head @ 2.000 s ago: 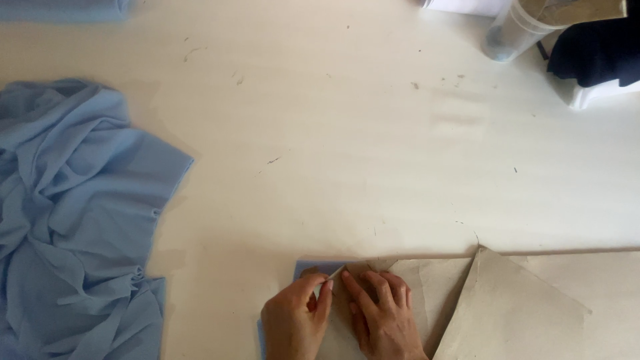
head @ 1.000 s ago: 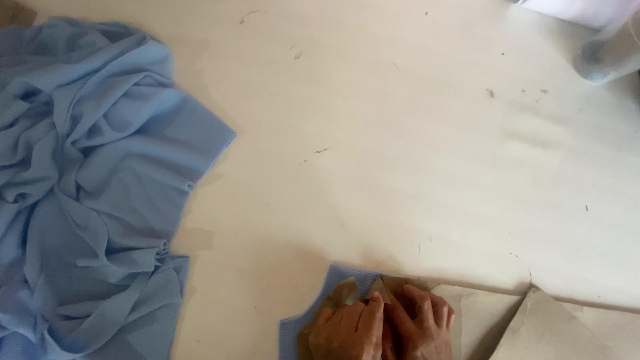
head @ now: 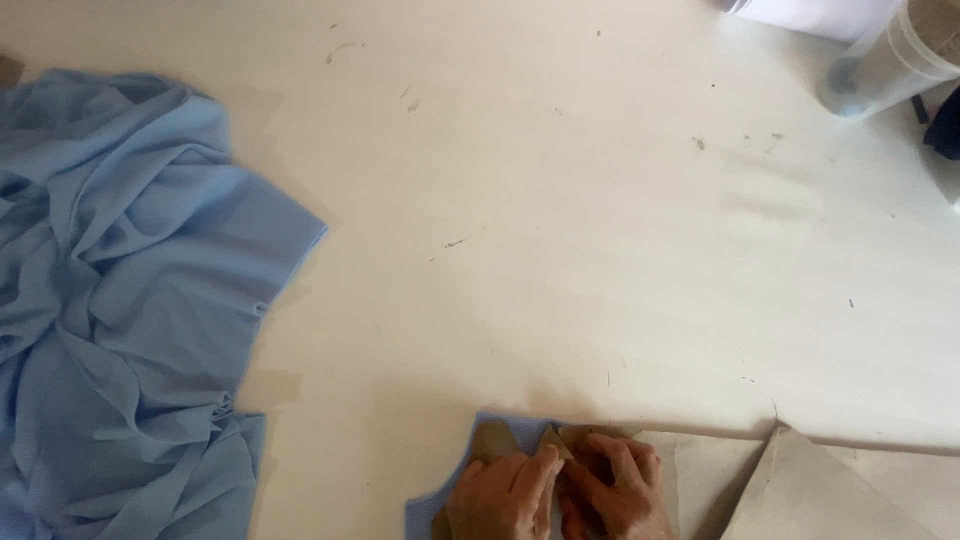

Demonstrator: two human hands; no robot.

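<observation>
Near the bottom edge, my left hand [head: 502,491] and my right hand [head: 619,480] work close together on brown paper pattern pieces [head: 712,469]. Fingers of my left hand pinch a small raised fold of the paper; my right hand presses on the paper just beside it, its fingers bent. Under the paper lies a piece of blue fabric [head: 525,429], its curved edge showing at the left and top. Whether a small tool is between the fingers cannot be seen.
Crumpled blue fabric [head: 172,247] covers the left of the white table [head: 525,225]. At the upper right stand a clear plastic container [head: 870,75] and dark cloth [head: 945,127], with folded white material [head: 817,15] beside them. A paper flap [head: 810,487] rises at the lower right.
Two seconds ago my left hand held a thin, pale, pointed object at the paper's edge; it no longer shows. The paper there is now folded up between my hands. The view has shifted.
</observation>
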